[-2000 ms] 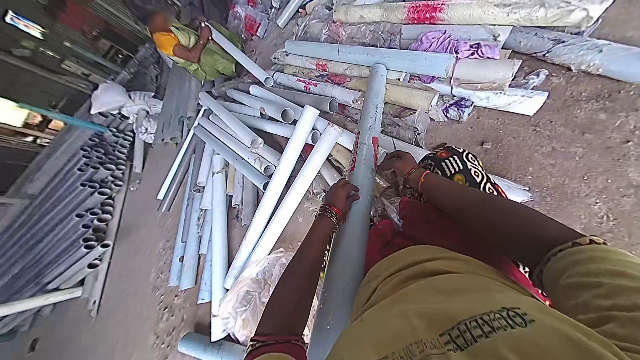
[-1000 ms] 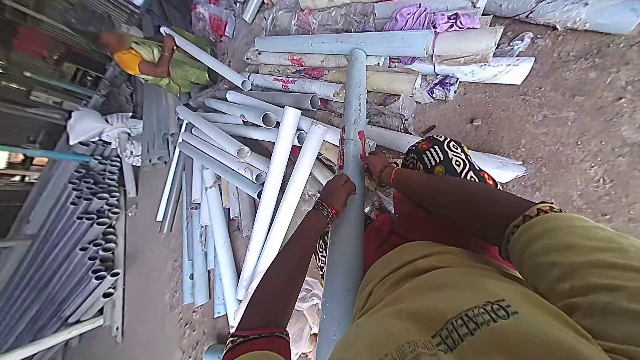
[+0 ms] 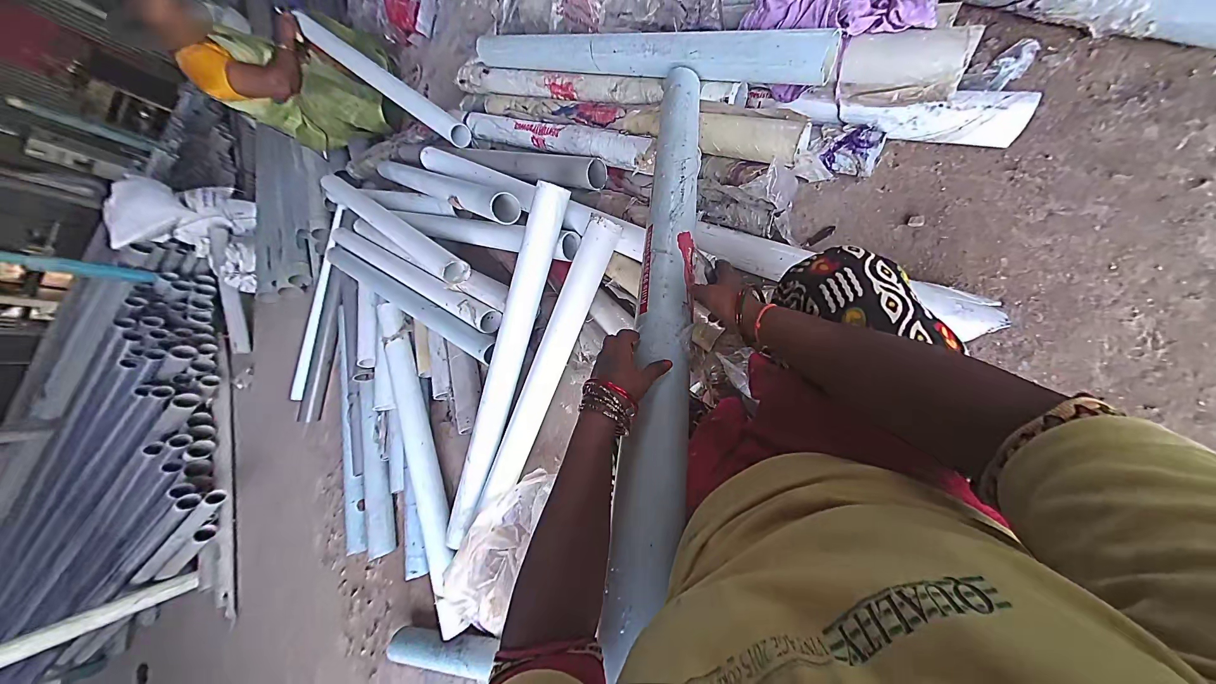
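Note:
A long light-blue plastic pipe (image 3: 665,399) runs lengthwise in front of me, its far end touching another blue pipe (image 3: 655,57) that lies crosswise on wrapped rolls. My left hand (image 3: 629,366) grips the long pipe from its left side, thumb over the top. On the pipe's right side, my right hand (image 3: 724,296) holds a red strip (image 3: 686,258) against the surface; the strip looks like tape or film, partly lifted. A red printed band (image 3: 648,271) with writing lies along the pipe's left side.
White and blue pipes (image 3: 513,351) lie piled to the left, with crumpled clear plastic (image 3: 499,551) beside them. A stack of grey pipes (image 3: 180,427) stands farther left. Another person (image 3: 313,85) holds a pipe (image 3: 380,76) at upper left. Plastic-wrapped rolls (image 3: 731,133) lie beyond. Patterned cloth (image 3: 869,294) covers my knee.
The red strip at my right hand stands farther from the printed band than two seconds ago. My left hand still holds the pipe.

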